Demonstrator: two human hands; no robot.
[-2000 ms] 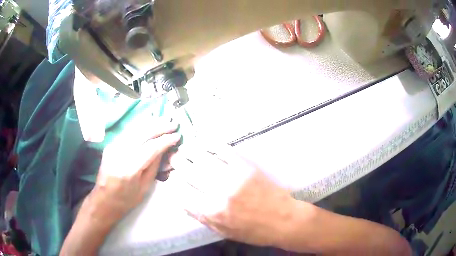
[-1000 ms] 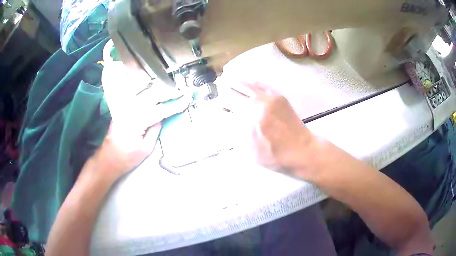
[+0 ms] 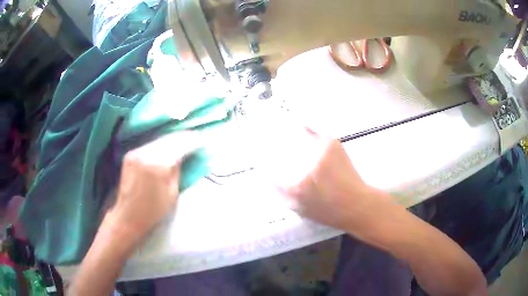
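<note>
A green cloth panel [image 3: 87, 150] hangs over the left of the table, and part of it lies bunched left of the presser foot [image 3: 236, 110]. My left hand [image 3: 156, 167] holds the cloth near the table's middle left; green shows at its fingertips. My right hand [image 3: 318, 173] is right of and below the foot, its fingers blurred and washed out by glare, so I cannot tell whether it holds anything. The sewing machine [image 3: 347, 20] stands across the top. Glare hides the needle and the cloth edge under it.
Orange-handled scissors [image 3: 362, 55] lie behind, under the machine arm. A parts tray [image 3: 489, 91] sits at the machine's right base. A ruler strip runs along the front edge of the white table [image 3: 260, 231]. Dark green cloth [image 3: 480, 202] hangs right of the table.
My left hand has drawn back from the foot, with bunched green cloth now beside it. My right hand has moved down and slightly right. The view has shifted, so the machine appears further right.
</note>
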